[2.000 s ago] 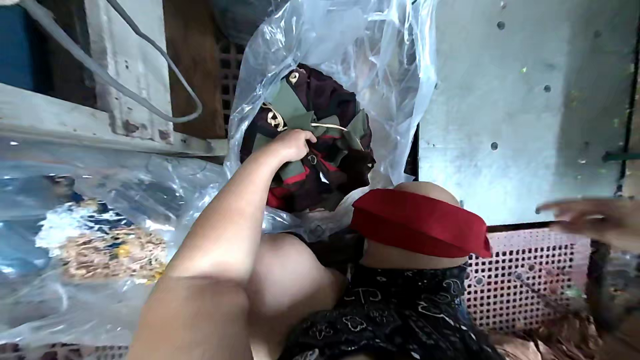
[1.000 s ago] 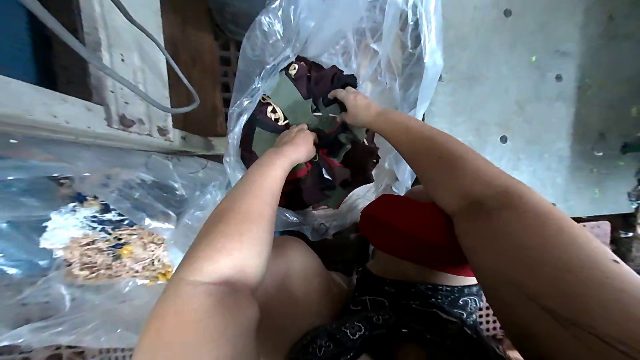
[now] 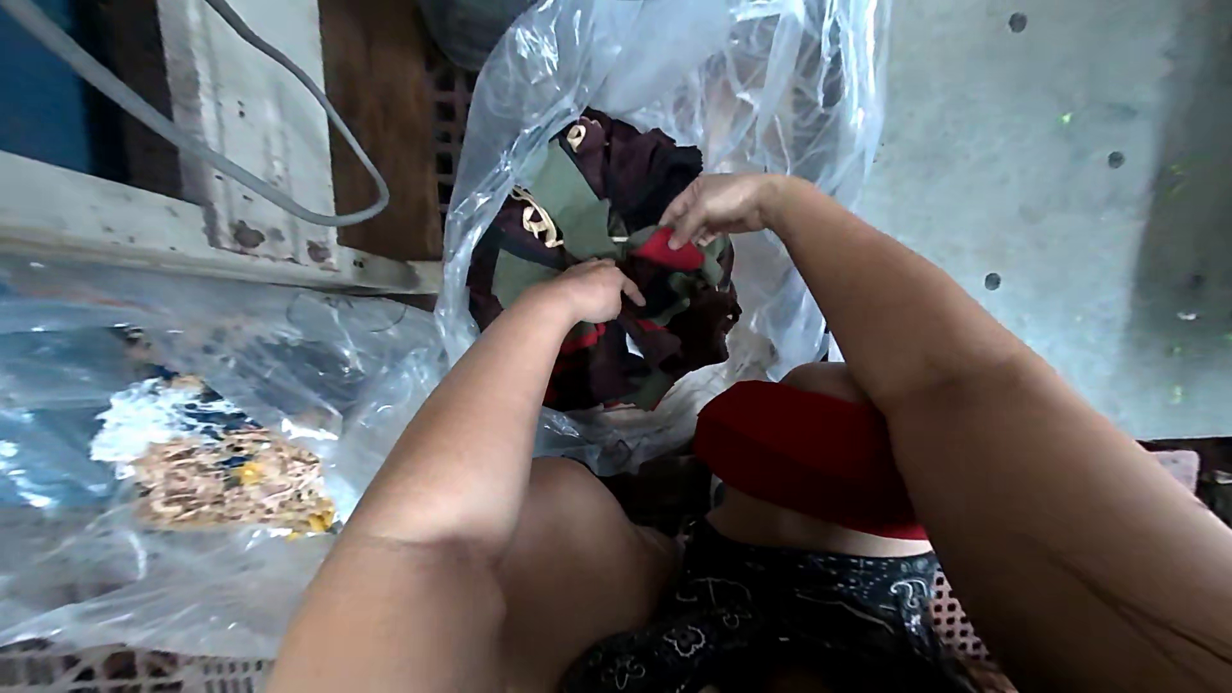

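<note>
Dark maroon, green and red fabric pieces [image 3: 635, 164] lie heaped inside a large clear plastic bag [image 3: 818, 106]. Over the right side of the heap, my right hand [image 3: 717, 207] pinches a small red fabric piece [image 3: 669, 250] between thumb and fingers. My left hand [image 3: 599, 291] rests on the middle of the heap, its index finger stretched out; whether it grips any cloth is hidden. Cream cord or trim [image 3: 537, 219] lies on the pieces at the left. A folded red cloth [image 3: 799, 452] is draped over my right thigh, partly behind my right forearm.
At the left, another clear plastic bag [image 3: 375, 395] holds tan, white and dark scraps [image 3: 226, 472]. A grey cable [image 3: 221, 168] loops over a worn white frame [image 3: 274, 125]. On the right is a grey metal panel [image 3: 1011, 192] with holes. Pink perforated plastic [image 3: 953, 616] shows below.
Two seconds ago my right hand was off to the right; it came over to the fabric heap and now holds a red piece. My left hand has stayed at the heap.
</note>
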